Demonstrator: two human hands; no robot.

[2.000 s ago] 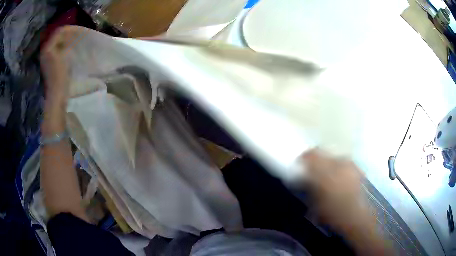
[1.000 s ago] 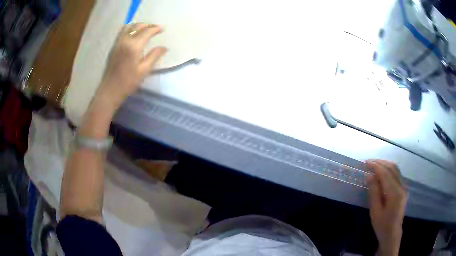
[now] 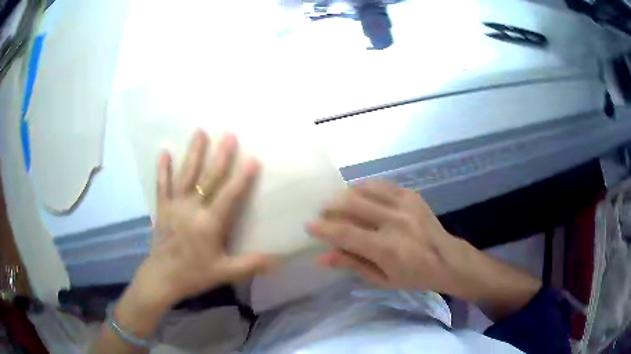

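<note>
A cream fabric panel [image 3: 290, 187] lies on the white machine table and hangs over its front edge towards my lap. My left hand [image 3: 204, 214] lies on the panel with fingers spread, a ring on one finger. My right hand [image 3: 377, 231] is at the panel's right edge, fingers bent, pinching its lower right part; it is slightly blurred. The panel's far end fades into glare near the machine's needle area. The dark cylindrical attachment [image 3: 376, 26] shows at the top.
Cut cream pieces [image 3: 69, 104] lie at the left, with blue tape [image 3: 32, 76] beside them. Black thread snips [image 3: 515, 34] lie at the upper right. The grey ruled table edge [image 3: 477, 162] runs across the front. A red and translucent item stands at the far right.
The view has turned right. A panel now lies under my hands, where one second ago both were empty at the table. My left hand now rests flat and my right hand has taken hold of the panel's edge.
</note>
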